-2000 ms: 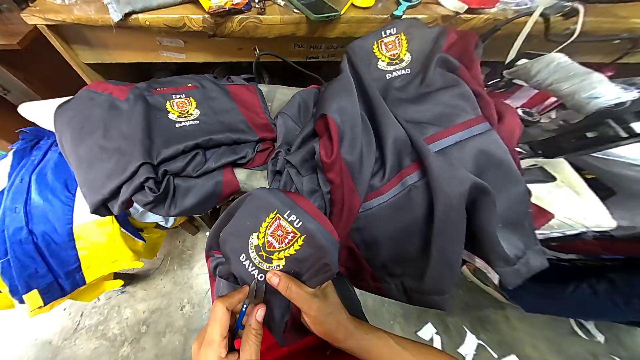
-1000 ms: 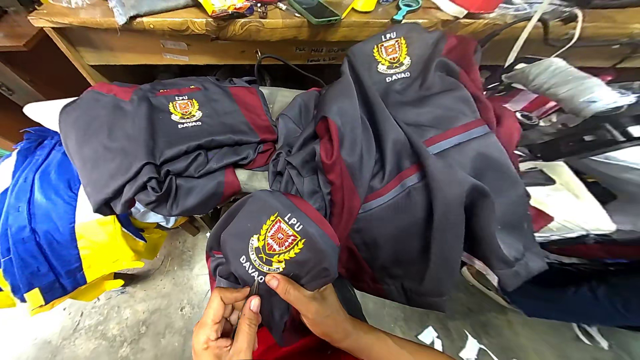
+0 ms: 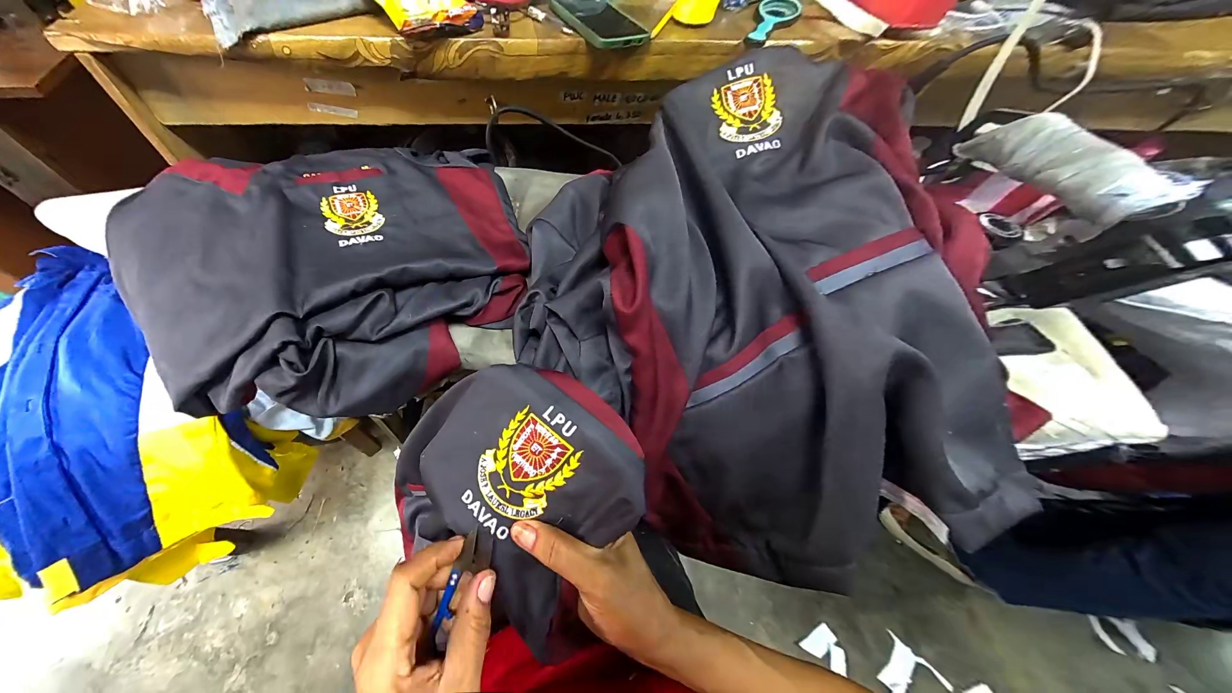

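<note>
My left hand (image 3: 423,621) holds small thread snips (image 3: 450,592) with blue on the handle. Their metal blades point up at the lower edge of an embroidered crest (image 3: 529,457) on a dark grey garment part (image 3: 597,491). My right hand (image 3: 621,592) grips this cloth from the right, its thumb pressed just below the crest beside the white lettering. The fingers behind the cloth are hidden. Above and to the right lies a grey and maroon jacket (image 3: 866,385) with a similar crest; another such folded garment (image 3: 221,279) rests at upper left.
A wooden table (image 3: 385,53) runs along the back, with a phone (image 3: 599,21) on it. Blue and yellow garments (image 3: 77,385) hang at left. At right are a grey thread cone (image 3: 1078,168) and a white pad (image 3: 1068,375). Fabric scraps (image 3: 900,664) lie on the concrete floor.
The fingers of my left hand have shifted slightly; the blue of the snips, out of sight one second ago, shows again. My right hand keeps its hold on the cloth.
</note>
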